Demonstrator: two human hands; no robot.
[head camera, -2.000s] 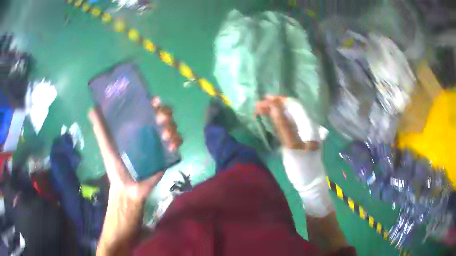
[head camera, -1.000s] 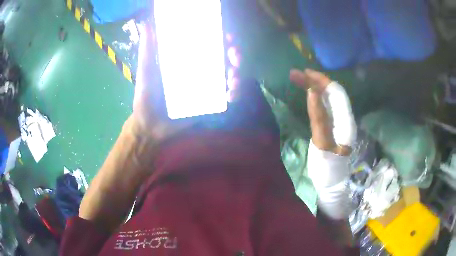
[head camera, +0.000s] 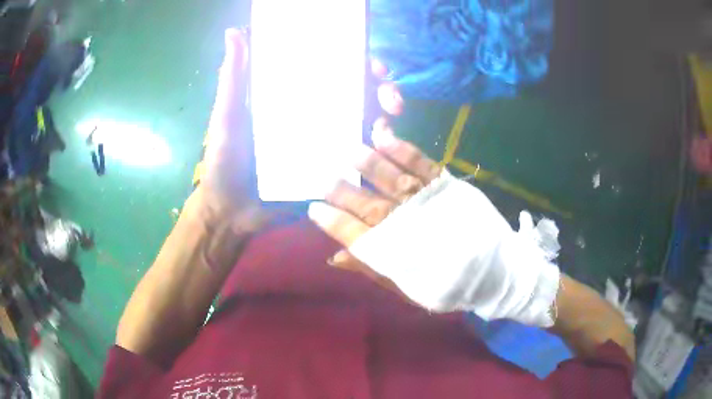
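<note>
A smartphone (head camera: 308, 101) with a glaring white screen stands at the top centre, its upper end cut off by the picture's edge. My left hand (head camera: 234, 156) holds it, palm along its left side and fingertips showing at its right edge. My right hand (head camera: 437, 241) wears a white gauze bandage round the palm and wrist. Its fingers are spread and its fingertips lie at or over the phone's lower right corner; whether they touch the screen I cannot tell.
A blue bag (head camera: 468, 47) with a gathered top lies on the green floor (head camera: 148, 210) beyond the phone. Yellow floor tape (head camera: 507, 187) runs right of centre. Mixed cloth and clutter (head camera: 47, 234) line the left side. More items lie at the right edge.
My right hand has moved left and up to the phone's lower corner. The phone's screen went from dark to glaring white. The floor view has shifted, with the blue bag now beyond the phone.
</note>
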